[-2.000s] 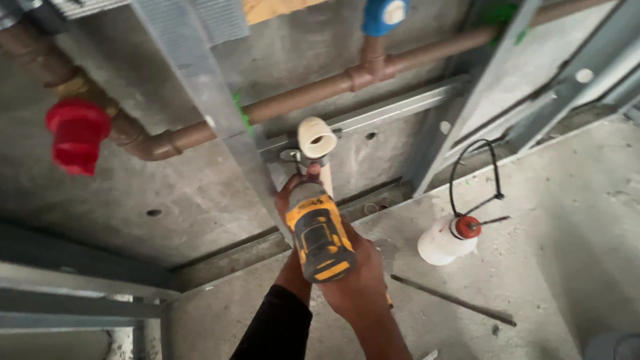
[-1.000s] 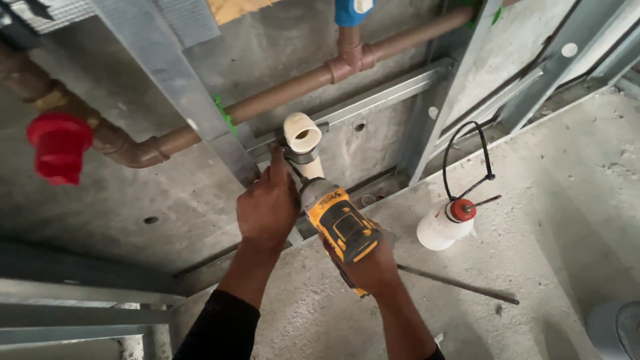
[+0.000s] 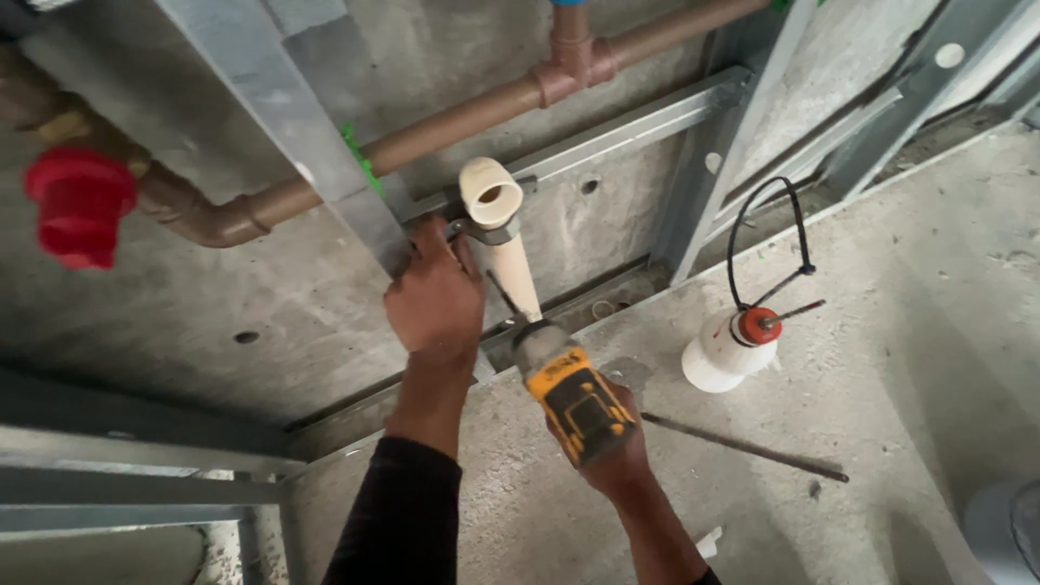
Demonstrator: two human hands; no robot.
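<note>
A yellow and black cordless drill driver [image 3: 573, 394] is held by its grip in my right hand [image 3: 613, 459]. Its bit points up and left, and the tip stands apart from the metal pipe clamp [image 3: 496, 234]. That clamp goes around a cream plastic pipe [image 3: 513, 276] just below its elbow fitting [image 3: 490, 192], whose mouth is uncovered. At the clamp's left end, by the steel stud [image 3: 276, 106], my left hand [image 3: 439, 288] has its fingers bent; whether they grip the clamp or a small fastener cannot be told.
Behind the studs runs a brown pipe [image 3: 463, 126] with a red cap [image 3: 81, 203] at left. A steel crosspiece [image 3: 626, 138] spans the studs. On the concrete floor are a white bottle with a red top [image 3: 727, 353], a thin rod [image 3: 747, 445] and, far right, a grey container [image 3: 1003, 528].
The drill was up at the clamp two seconds ago; its bit has since drawn back down and right. My left hand, then mostly hidden behind the drill, is at the clamp's left end.
</note>
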